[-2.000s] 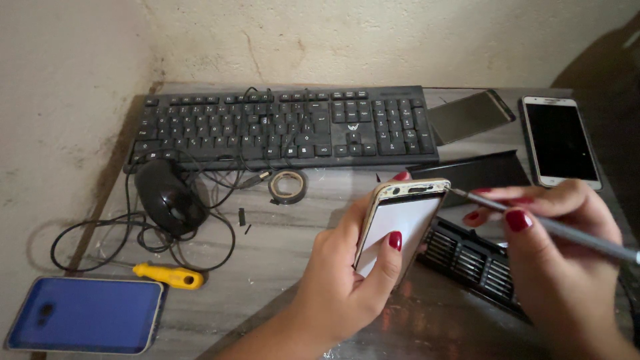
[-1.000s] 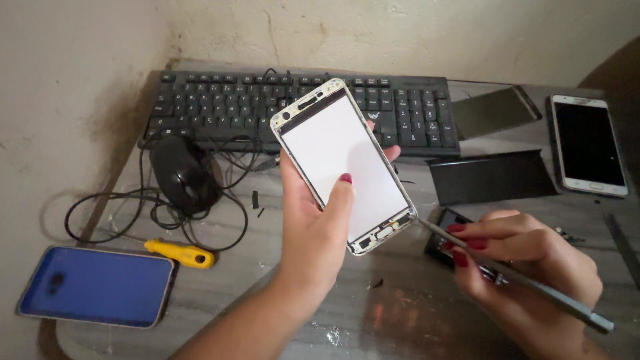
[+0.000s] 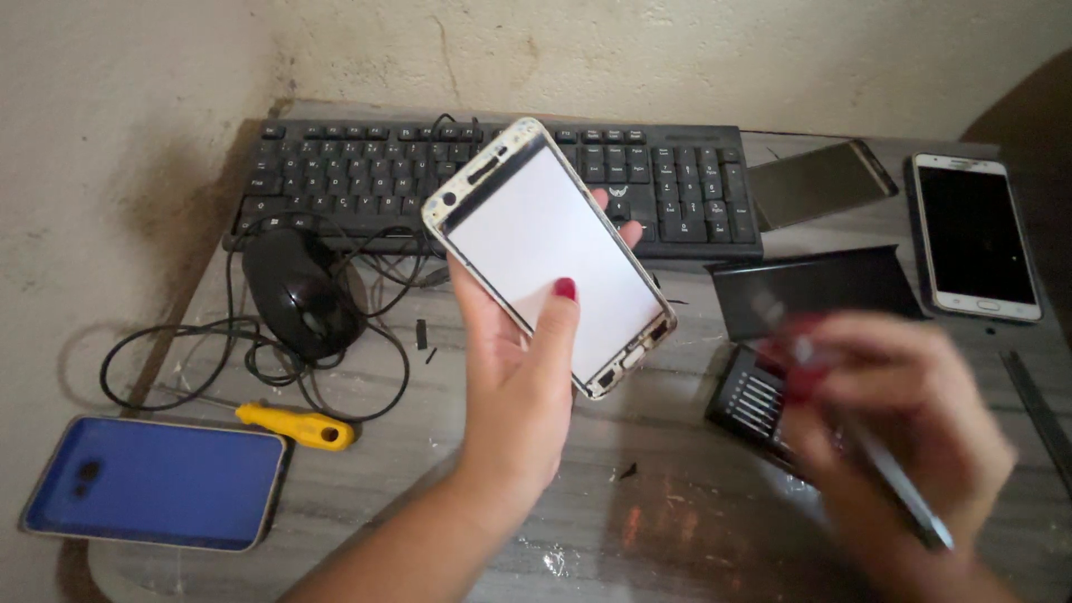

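Note:
My left hand point(image 3: 523, 381) grips a smartphone body without its front glass point(image 3: 544, 243), its white backing panel facing up and my thumb lying on that panel. The phone is tilted above the black keyboard's lower edge. At the right, my right hand point(image 3: 904, 419) is blurred and holds a metal precision screwdriver point(image 3: 900, 486) between thumb and fingers, apart from the phone; its tip is too blurred to make out. Beneath that hand lies a black case of screwdriver bits point(image 3: 754, 398), partly hidden by the fingers.
A black keyboard point(image 3: 352, 180) lies along the wall, with a black mouse point(image 3: 301, 293) and its looped cable. At left are a yellow-handled screwdriver point(image 3: 293, 425) and a blue phone case point(image 3: 159, 486). To the right lie a loose screen panel point(image 3: 821, 186), a black cover point(image 3: 816, 289) and a white smartphone point(image 3: 974, 234).
The screwdriver was at the phone's corner in both earlier frames; my right hand has moved away from it, over the bit case. The phone has been turned in my left hand since the oldest frame.

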